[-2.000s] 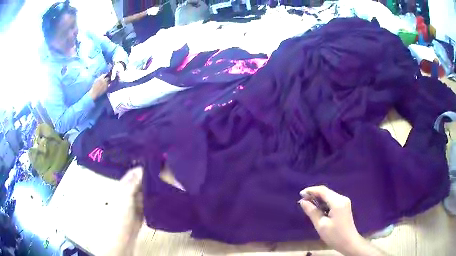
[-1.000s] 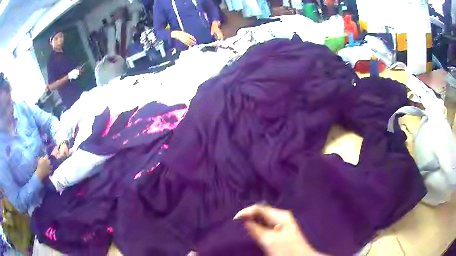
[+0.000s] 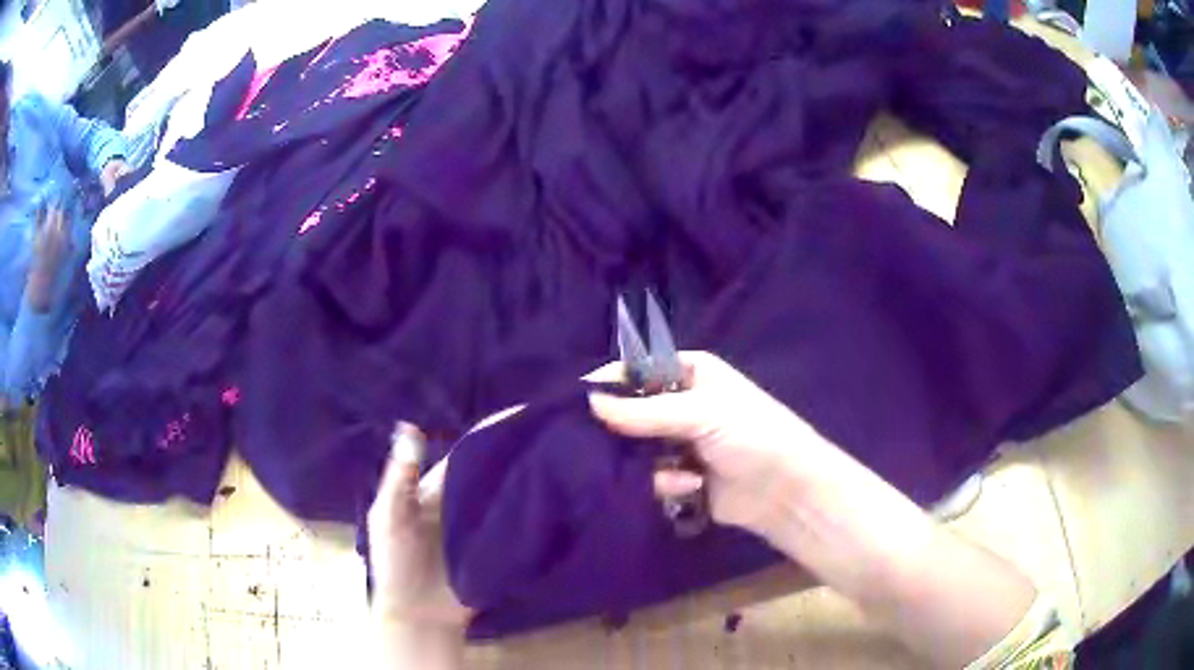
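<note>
The dark purple garment [image 3: 838, 314] covers the middle of the view, bunched at the back and flatter near me. My right hand [image 3: 714, 439] holds small snips [image 3: 647, 343] with two short, pointed silvery blades spread apart and pointing away from me. Its thumb and index finger are at a raised edge of the purple cloth. My left hand [image 3: 413, 556] is at the left end of that edge, with the cloth between its thumb and the hidden fingers. The raised edge stretches between both hands.
A printed garment with pink patches [image 3: 393, 66] lies at the left, beside white cloth [image 3: 157, 216]. A person's blue sleeve [image 3: 46, 144] is at the left edge. A pale bag [image 3: 1152, 288] stands at the right. Dark scraps [image 3: 255, 592] dot the pale table [image 3: 314, 615].
The view has tilted down. My left hand has come back into view, at the cloth. The snips' blades now show in my right hand, and the near edge of the cloth is raised.
</note>
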